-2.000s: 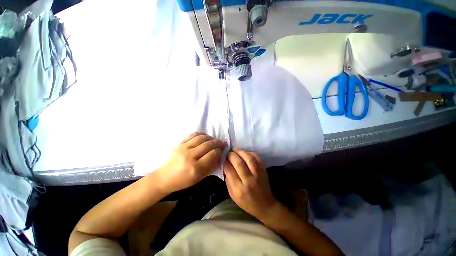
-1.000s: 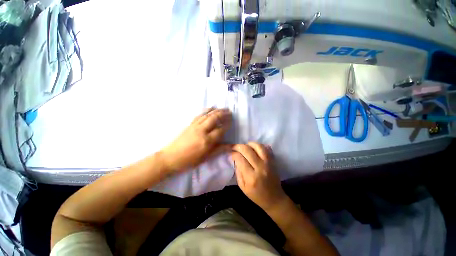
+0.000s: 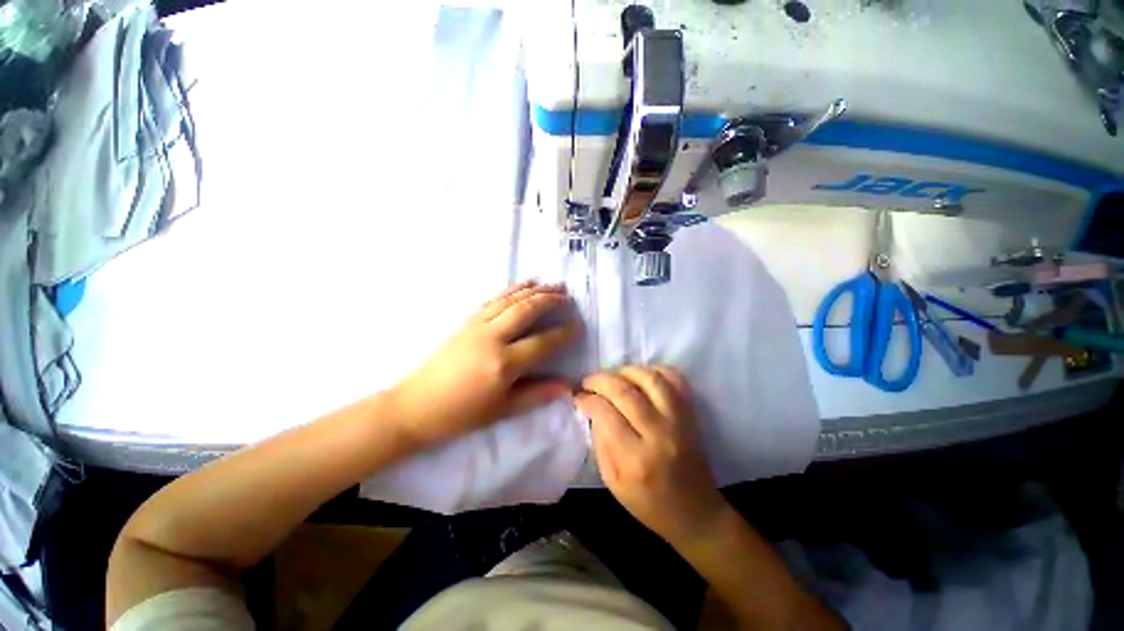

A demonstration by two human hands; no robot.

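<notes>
A thin pale white garment piece (image 3: 727, 333) lies under the sewing machine's presser foot (image 3: 579, 234) and hangs over the table's front edge. A narrow lengthwise band (image 3: 608, 314) runs down it from the foot. My left hand (image 3: 487, 364) lies on the cloth left of the band, its fingertips a little below the foot and its thumb near my right fingers. My right hand (image 3: 647, 444) pinches the cloth at the band nearer the table edge. The fingertips of both hands are close together; the pinched fold is partly hidden.
The white machine head (image 3: 789, 99) spans the top right. Blue-handled scissors (image 3: 869, 330) lie right of the cloth, beside a slim grey-blue tool (image 3: 947, 343), a blue stick (image 3: 961, 311) and brown strips (image 3: 1035, 346). Grey-blue cut pieces (image 3: 105, 185) are heaped at left.
My left hand has moved up the cloth towards the foot, and its thumb now reaches towards my right hand. The cloth's lower left part now spreads over the table edge. The camera view has shifted.
</notes>
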